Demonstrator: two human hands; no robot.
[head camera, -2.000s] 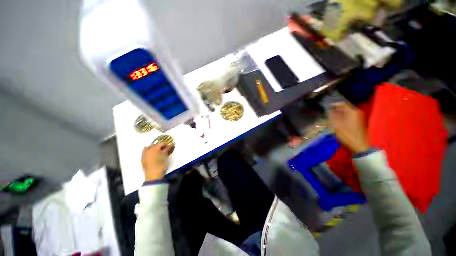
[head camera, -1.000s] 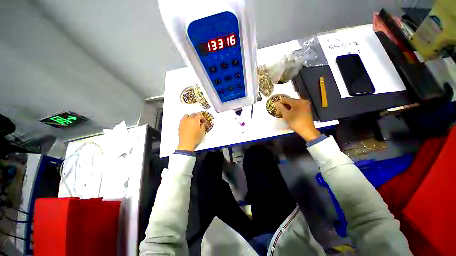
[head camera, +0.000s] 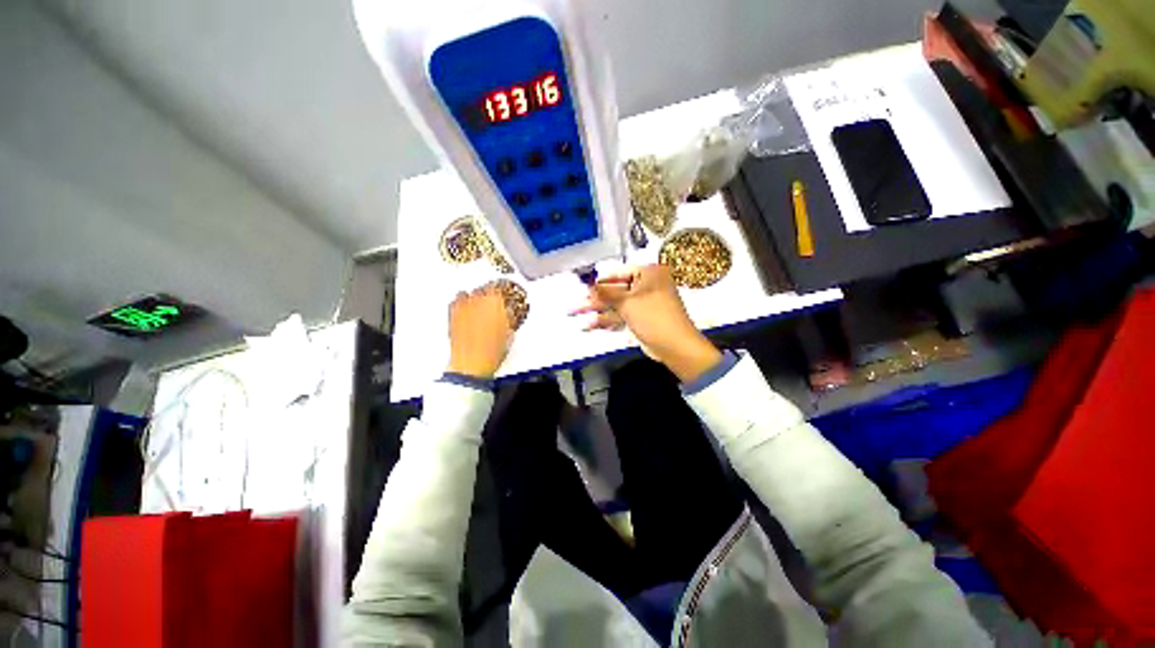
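Note:
The white press head with its blue keypad panel (head camera: 538, 158) stands over the bench and its red display reads 13316. My right hand (head camera: 646, 310) is under the press head with its fingertips at the dies (head camera: 586, 275); any small part in them is too small to see. My left hand (head camera: 479, 332) is at the left front dish of gold bits (head camera: 512, 301) and partly covers it; its fingertips are bent and what they hold is hidden. A right dish of gold fasteners (head camera: 695, 257) is beside my right hand.
Another dish (head camera: 464, 239) sits at the back left. A plastic bag (head camera: 709, 162), black mat (head camera: 779, 196), orange-yellow stick (head camera: 802, 218) and phone (head camera: 880, 171) lie to the right. Red panels are piled at right (head camera: 1089, 494) and on the left side table (head camera: 190, 576).
My right hand has moved left from the right dish to under the press head. My left hand stays by the left front dish. The display still reads 13316.

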